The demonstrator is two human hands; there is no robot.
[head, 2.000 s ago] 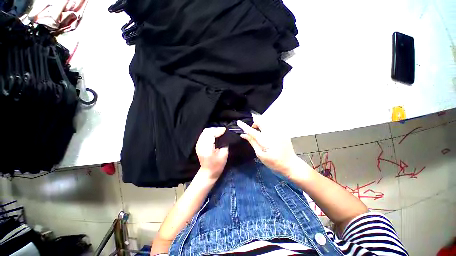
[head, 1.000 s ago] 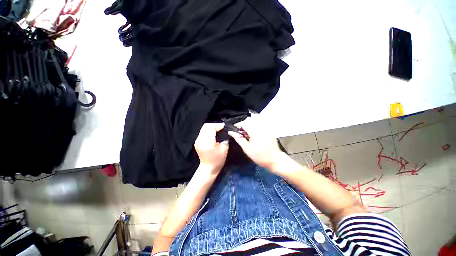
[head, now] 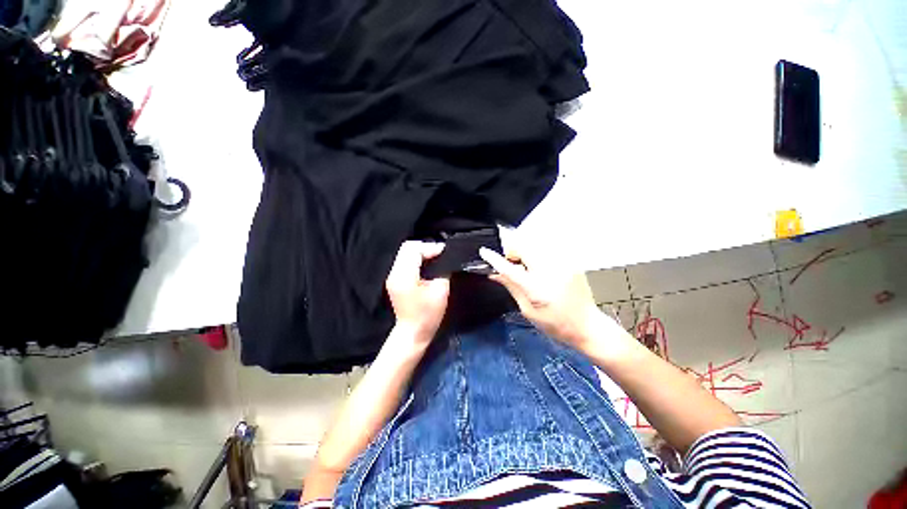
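Note:
A wide layered pile of black garments [head: 398, 119] lies in front of me and hangs over the table's near edge. A thick black band [head: 462, 251] of the nearest garment is stretched between my hands. My left hand [head: 416, 290] pinches its left end, thumb on top. My right hand [head: 537, 290] holds its right end at the fingertips, where a thin shiny sliver shows; I cannot tell what it is. Both hands are bare. No needle or thread can be made out.
White table [head: 676, 139] with a black phone [head: 798, 111] at right and a yellow-orange item [head: 789, 223] at its edge. Black garments on hangers [head: 70, 209] are heaped at left. Pinkish cloth [head: 119, 32] lies behind them. Red strips litter the tiled floor [head: 716, 328].
The band now lies flatter and wider between my hands. My right hand has shifted slightly right from one second ago, and the dark reddish bit at its fingertips no longer shows.

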